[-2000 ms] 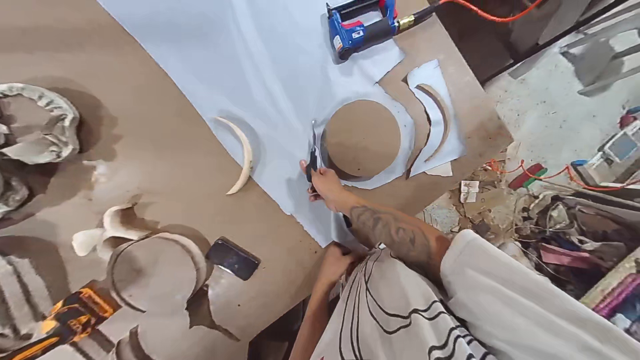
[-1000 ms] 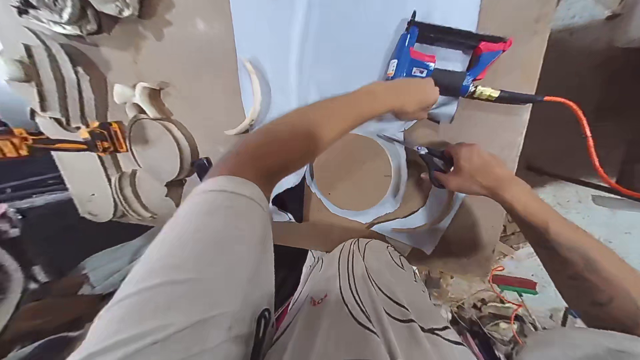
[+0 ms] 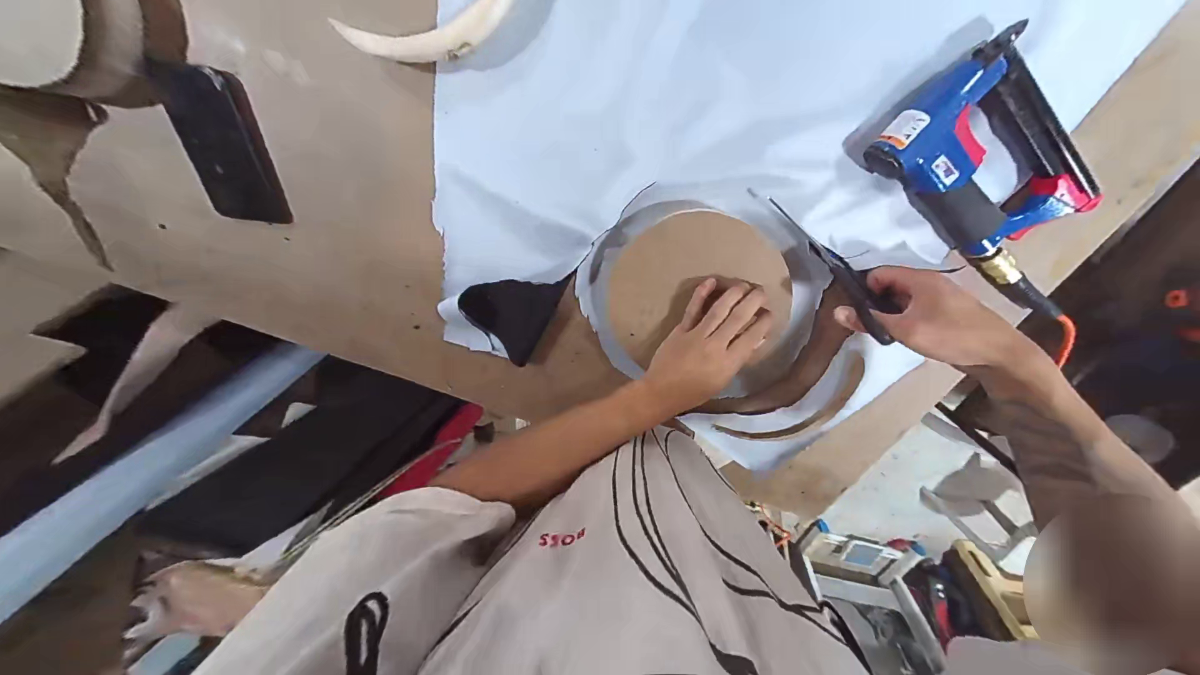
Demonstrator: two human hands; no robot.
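Note:
My left hand lies with spread fingers on a round tan board, which rests on a roughly cut round of pale fabric. My right hand grips black-handled scissors, whose blades point up and left along the disc's right side. Around the top of the disc spreads a large pale blue-white cloth. Below my right hand, a curved strip lies on a smaller piece of the same cloth. A black fabric underside shows at a folded cloth corner left of the disc.
A blue and red pneumatic stapler with an orange hose lies on the cloth at upper right. A curved cream piece is at the top. On the brown table, a dark phone lies at left beside round padded pieces.
My left hand was over by the stapler and now rests on the round board. The scissors remain in my right hand, their blades now beside the disc's upper right. The view has shifted markedly.

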